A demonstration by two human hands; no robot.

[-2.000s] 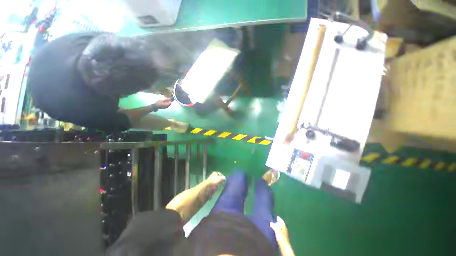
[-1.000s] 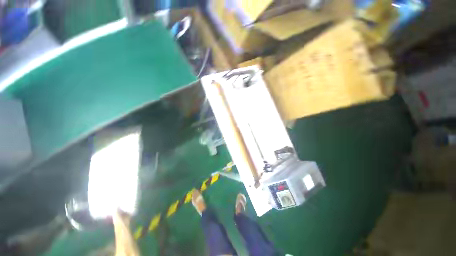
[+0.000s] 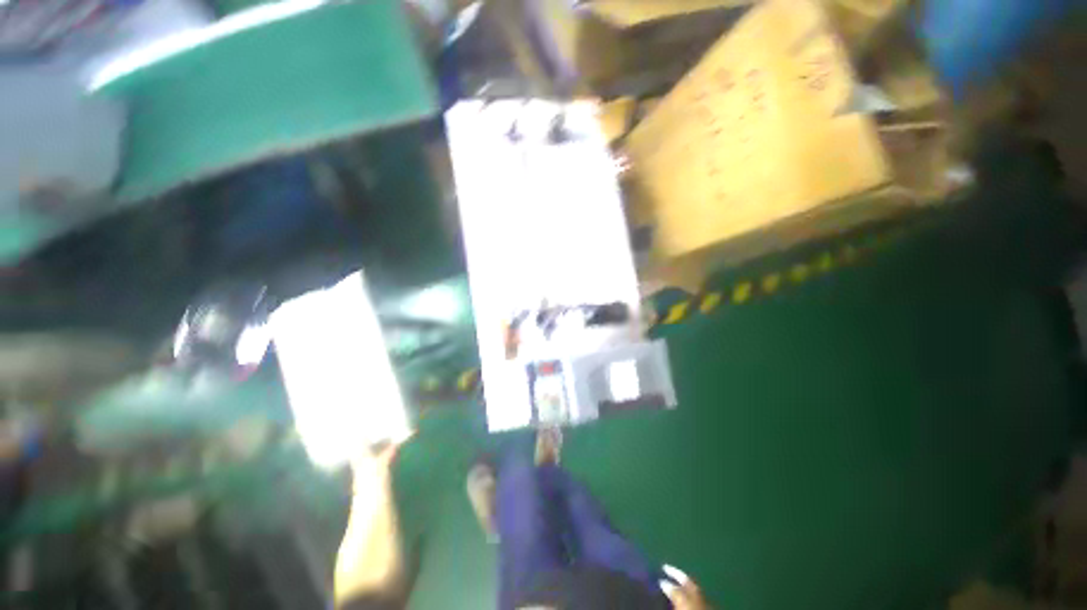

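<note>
The view is blurred. My left hand (image 3: 376, 462) grips the near edge of a white sheet or board (image 3: 340, 367), a pale rectangle held out at the left. Its fingers are partly hidden by the sheet. My right hand (image 3: 682, 586) is low by my hip, cut off by the bottom edge, with white on a fingertip; whether it holds anything cannot be told. A long white unit, possibly an impulse sealer (image 3: 542, 226), stands in front of me, with a grey control box (image 3: 622, 379) at its near end.
A large brown carton (image 3: 763, 143) stands behind the sealer at the right. A green-topped bench (image 3: 280, 89) is at the upper left. Yellow-black tape (image 3: 775, 284) runs across the green floor. My feet are just before the sealer.
My view has turned right, away from the other person and the wire-barred bin. The white sheet is now in my left hand, held out at the left. My right hand stays low.
</note>
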